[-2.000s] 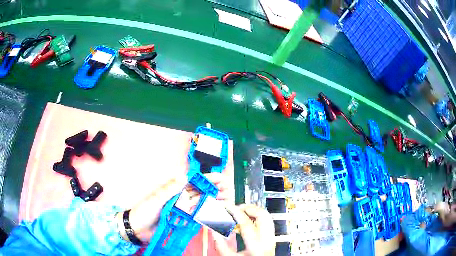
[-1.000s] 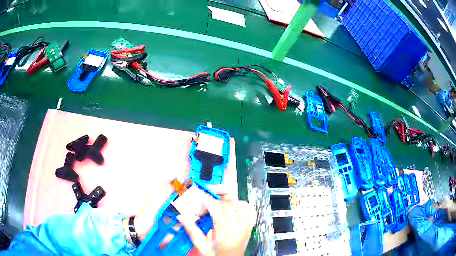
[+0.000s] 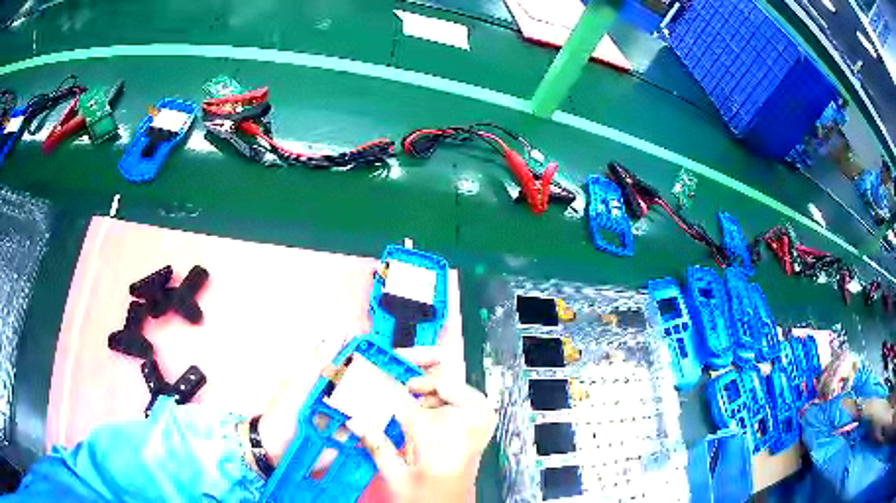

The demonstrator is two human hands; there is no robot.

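A blue front housing is held tilted, hollow side up, at the bottom centre. My left hand grips its left side, partly hidden by the housing. An LCD module, pale back up with its orange tail at the left, lies in the housing's window area. My right hand has its fingers on the module and the housing's right edge. A second housing, with a white screen back and black inner piece, lies on the pink mat just beyond. Several loose black inner pieces lie at the mat's left.
The pink mat lies under the work. A clear blister tray with black screens stands right, with piled blue housings beyond. Red and black clamp leads lie along the green belt. Another person's blue sleeve shows far right.
The LCD module, earlier held over the housing by my right hand, has come down into its window area, its orange tail now at the housing's edge. Belt items have shifted slightly left in view.
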